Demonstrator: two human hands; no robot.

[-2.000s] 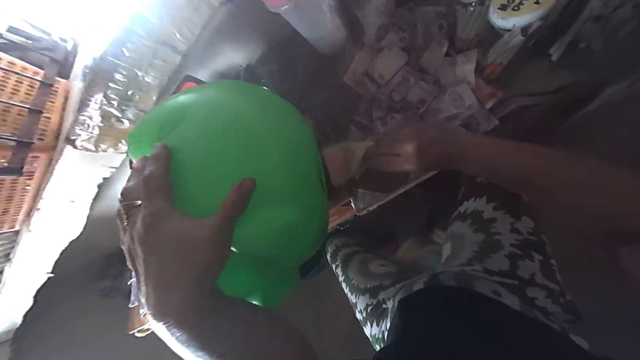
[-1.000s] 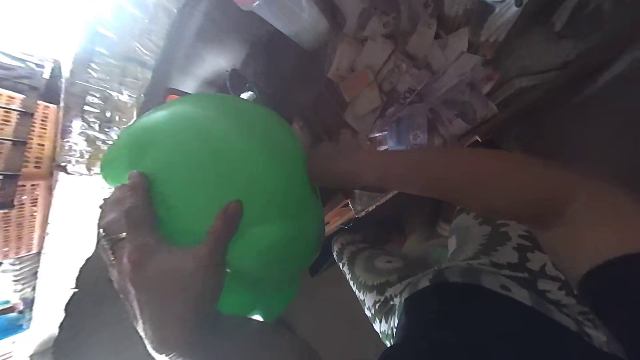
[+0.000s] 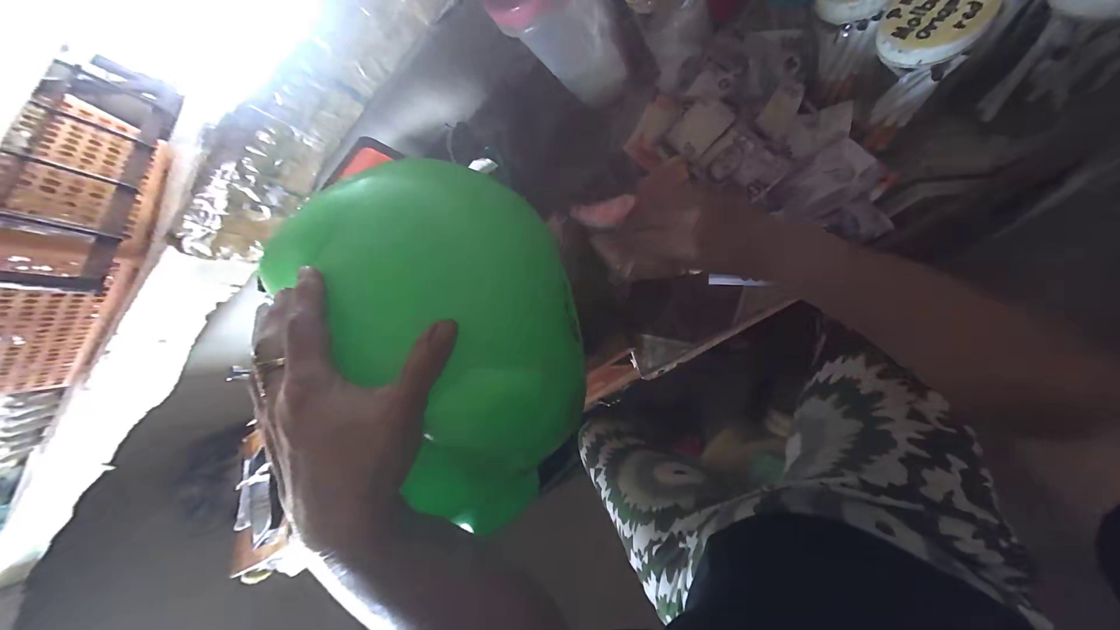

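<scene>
My left hand (image 3: 350, 394) grips a large, rounded green plastic object (image 3: 437, 297), thumb on its face and fingers along its left side; whether it is a bowl or a bag I cannot tell. To the right, my right hand (image 3: 656, 227) is beside a spread of paper banknotes (image 3: 752, 149). Its fingers are blurred and dim; a small pinkish piece shows at the fingertips, and whether they hold it is unclear. Below that hand lies the edge of an open drawer or box (image 3: 700, 341).
A clear tub with a pink lid (image 3: 569, 44) stands behind. Round lidded containers (image 3: 936, 31), one lid bearing writing, are at the upper right. Orange plastic crates (image 3: 70, 324) stand at the left. My patterned shorts (image 3: 682, 490) are below.
My right hand was largely hidden beside the green object one second ago; it now shows farther right, near the banknotes. My left hand keeps its grip.
</scene>
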